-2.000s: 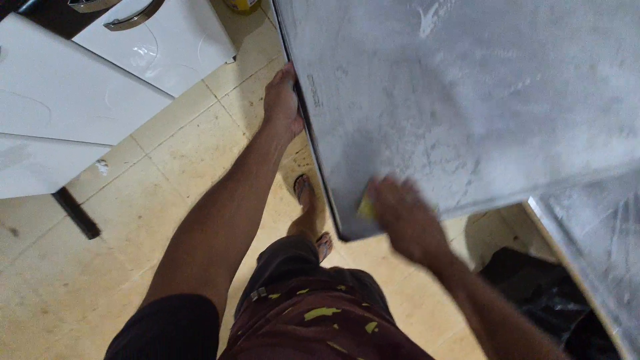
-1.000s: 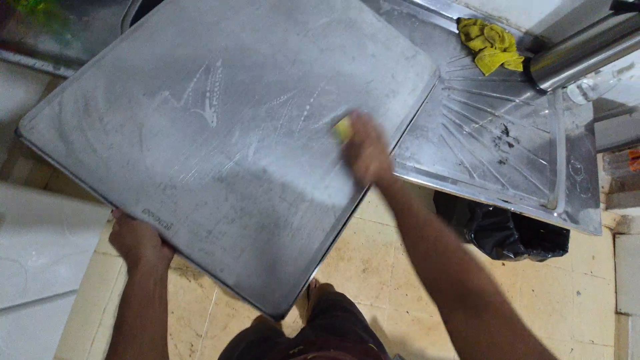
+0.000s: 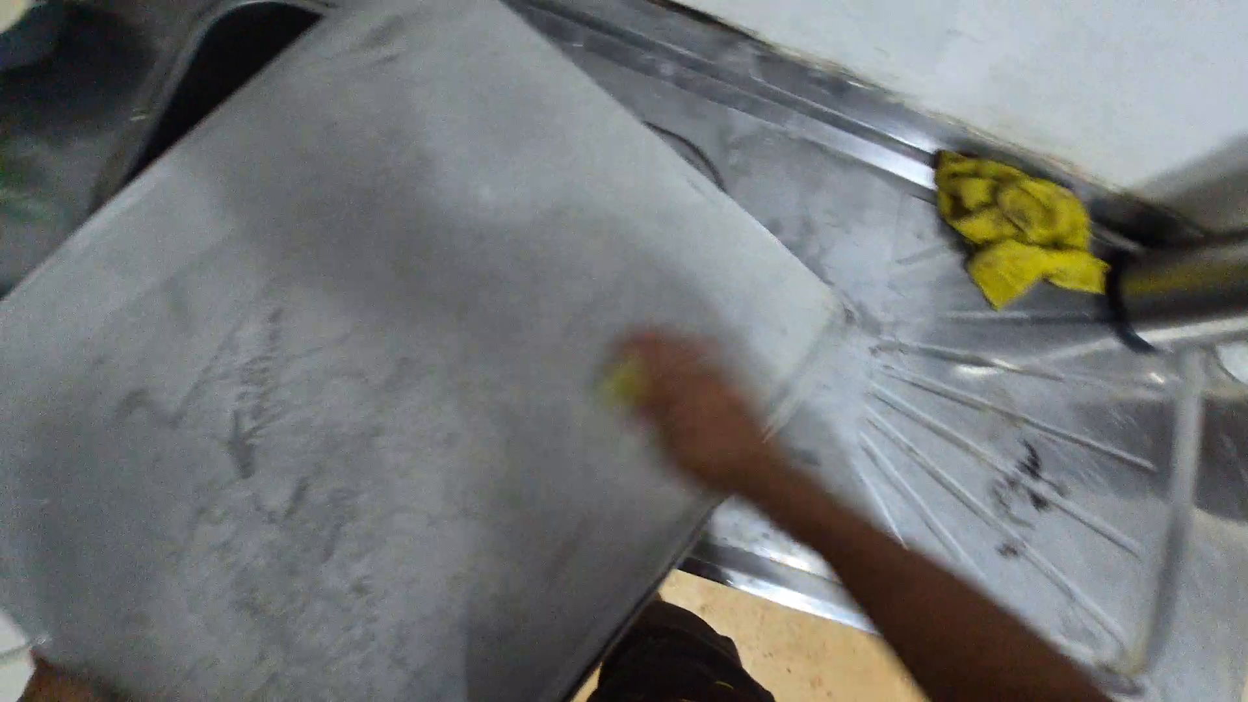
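A large flat grey metal panel [image 3: 419, 292] lies tilted across the sink and drainboard, with pale smears and scuffs on its face. My right hand [image 3: 687, 409], blurred, is over the panel's right part and holds a small yellow sponge [image 3: 624, 380] against or just above the surface. Only a bit of my left hand [image 3: 68, 681] shows, at the panel's lower left edge; its fingers are hidden, so its grip cannot be made out.
The ribbed stainless steel drainboard [image 3: 975, 429] spans the right side, bearing dark specks. A crumpled yellow cloth [image 3: 1019, 224] rests near the wall, beside a metal cylinder [image 3: 1189, 288]. A dark sink basin [image 3: 229, 73] is partly covered at upper left. Tiled floor [image 3: 790, 643] shows below.
The panel, held away from the drainboard's ribs two seconds ago, now overlaps the sink top. My right hand has moved about on its face with the sponge. The view has swung and come closer.
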